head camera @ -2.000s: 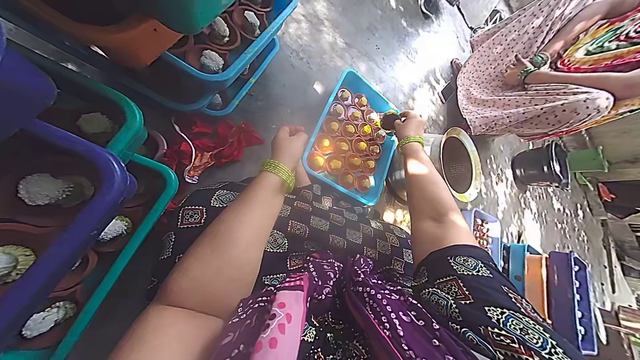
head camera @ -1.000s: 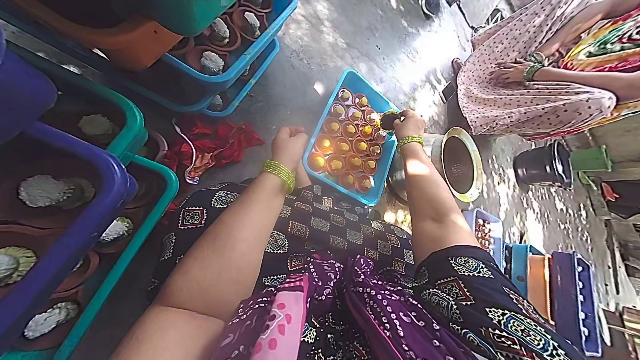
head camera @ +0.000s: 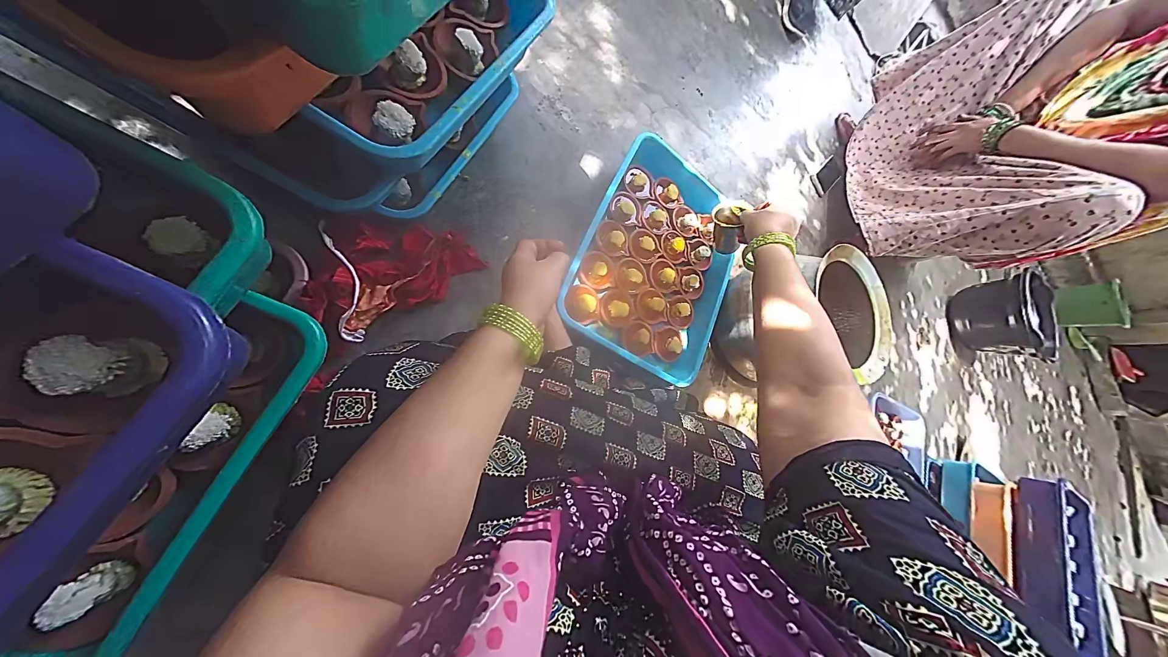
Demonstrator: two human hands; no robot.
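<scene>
A blue plastic tray (head camera: 689,360) sits before me, holding several small clay cups (head camera: 646,245) with yellowish contents. At its left edge is my left hand (head camera: 532,278), fingers curled; no object shows in it, and whether it grips the rim cannot be told. My right hand (head camera: 771,221) holds a small metal cup (head camera: 729,215) over the tray's right rim, near the clay cups. A metal pot (head camera: 874,306) with a wide rim stands by my right forearm.
Stacked blue, green and purple trays (head camera: 210,360) with clay cups stand at the left. Red cloth (head camera: 392,274) lies on the floor. A person (head camera: 995,155) sits at the upper right. A black bucket (head camera: 1002,313) and more trays (head camera: 1049,547) stand at the right.
</scene>
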